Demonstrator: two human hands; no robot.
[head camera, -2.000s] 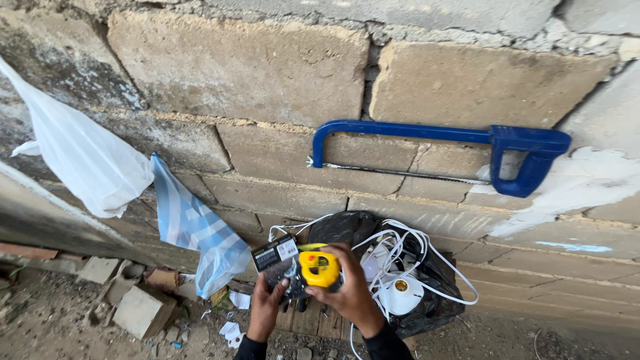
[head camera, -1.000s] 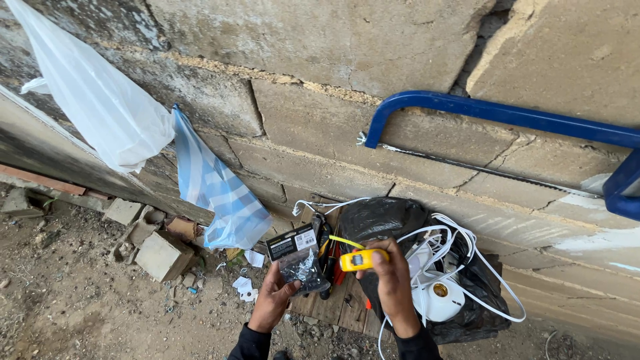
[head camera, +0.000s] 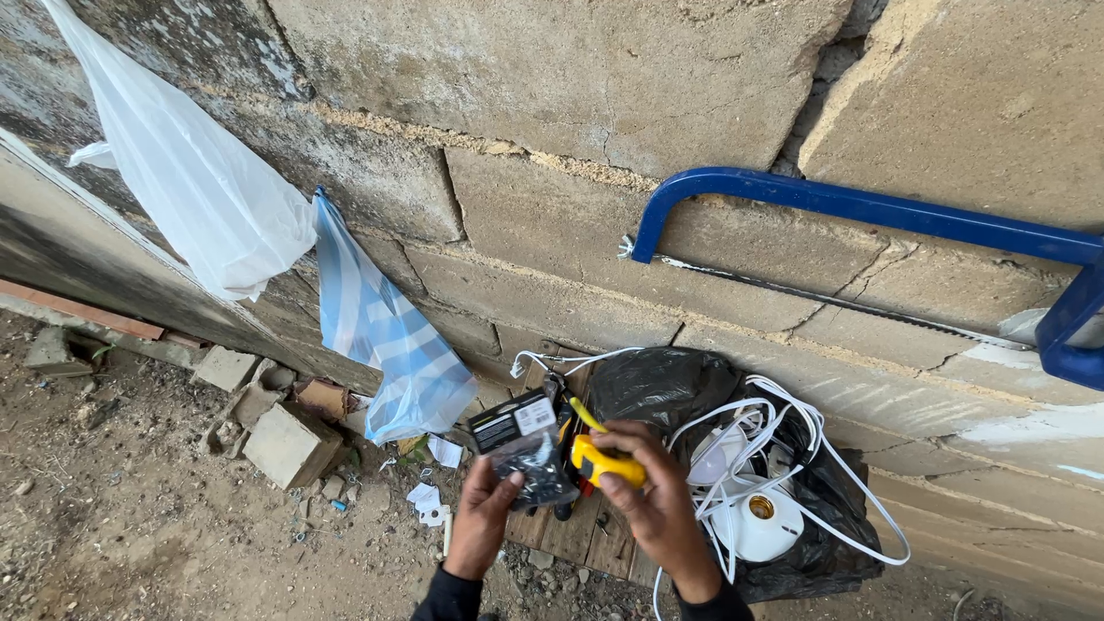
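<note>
My left hand (head camera: 485, 516) grips the lower left edge of a clear plastic packet of small fasteners (head camera: 532, 468) with a dark printed card header. In my right hand (head camera: 657, 509) is a yellow tape measure (head camera: 606, 462), with a short piece of its yellow blade (head camera: 588, 415) sticking out toward the wall. The tape measure is just right of the packet. Beneath both hands lies a wooden board (head camera: 571, 531) with hand tools, partly hidden by the packet. To the right, white cable (head camera: 815, 423) lies coiled over a white lamp holder (head camera: 757, 523) and black plastic bags (head camera: 662, 385).
A blue hacksaw (head camera: 862, 213) hangs against the concrete block wall (head camera: 552, 216) at the upper right. White (head camera: 194, 164) and blue-striped (head camera: 379, 328) plastic bags hang at the left. Broken blocks (head camera: 291, 445) and paper scraps (head camera: 429, 500) lie on the dirt ground.
The tape measure has moved away from in front of the packet to its right side, and more of the packet shows. The view has shifted, bringing the hacksaw farther right.
</note>
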